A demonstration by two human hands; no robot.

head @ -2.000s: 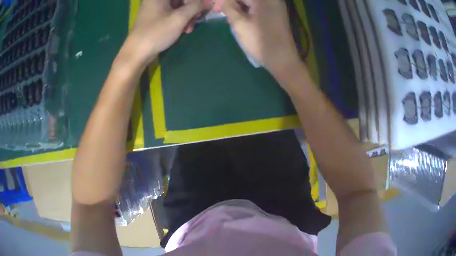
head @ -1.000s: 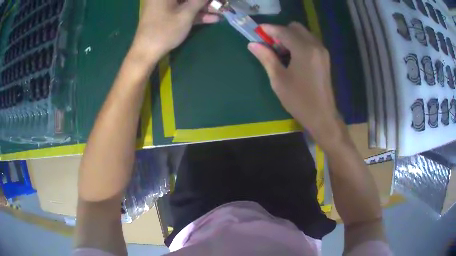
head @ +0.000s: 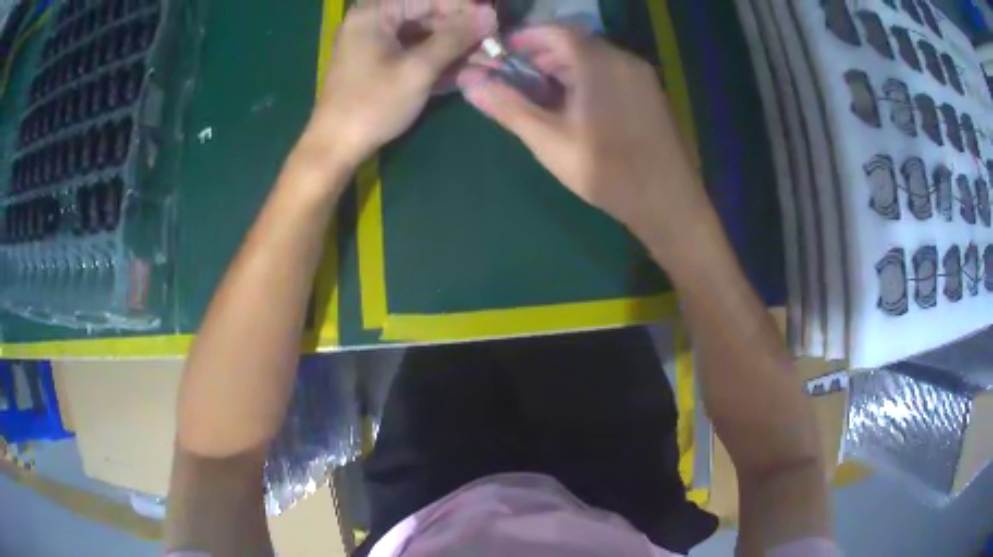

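Observation:
My left hand (head: 397, 76) is at the top centre with its fingertips pinched at a small pale, shiny piece (head: 493, 48). Whatever else lies inside its fingers is hidden. My right hand (head: 599, 125) is just to the right, closed around small pliers (head: 520, 72). Their grey jaws point up and left to the pale piece, close to my left fingertips. The handles are mostly hidden by my fingers, and the piece is blurred.
A clear blister tray (head: 142, 234) of black parts lies left. Stacked white foam trays (head: 866, 326) with dark modules stand right. Part of a pale plate (head: 566, 15) shows behind my hands. Yellow tape (head: 523, 321) edges the green mat. Boxes (head: 125, 419) and silvery packaging (head: 909, 419) are below.
My right hand first drew back right, showing the red-gripped pliers, and has now moved left and up towards my left hand. The red grip is now hidden. The view has shifted slightly.

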